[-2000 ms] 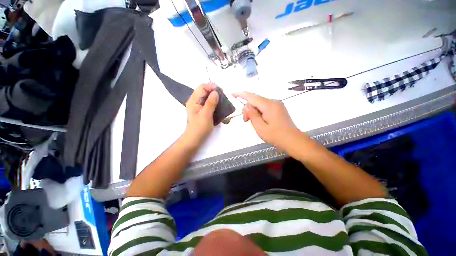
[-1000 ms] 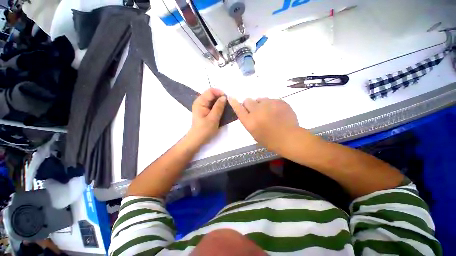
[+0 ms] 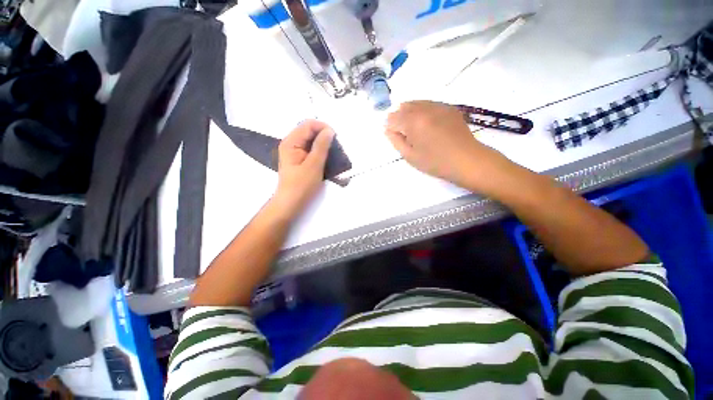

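Note:
My left hand (image 3: 303,160) grips a dark grey fabric strip (image 3: 336,160) near its end, with the end sticking out to the right of the fingers. The strip runs left to the bundle of dark grey strips (image 3: 148,133) hanging over the table's left side. My right hand (image 3: 426,137) is apart from the strip, to its right, fingers curled together; whether it holds anything small cannot be told. Black thread snips (image 3: 500,119) lie partly behind my right hand. The presser foot and needle area (image 3: 341,87) and grey-blue round attachment (image 3: 377,90) are just above the hands.
A black-and-white checked strip (image 3: 610,117) lies at the right of the white table. A thin pen-like tool (image 3: 492,48) lies by the machine head. A measuring tape strip (image 3: 406,232) runs along the front edge. A blue bin (image 3: 672,234) is at lower right.
My right hand has left the strip and moved right and up, now covering the tips of the snips. My left hand still holds the strip, its end now exposed. The view has shifted slightly.

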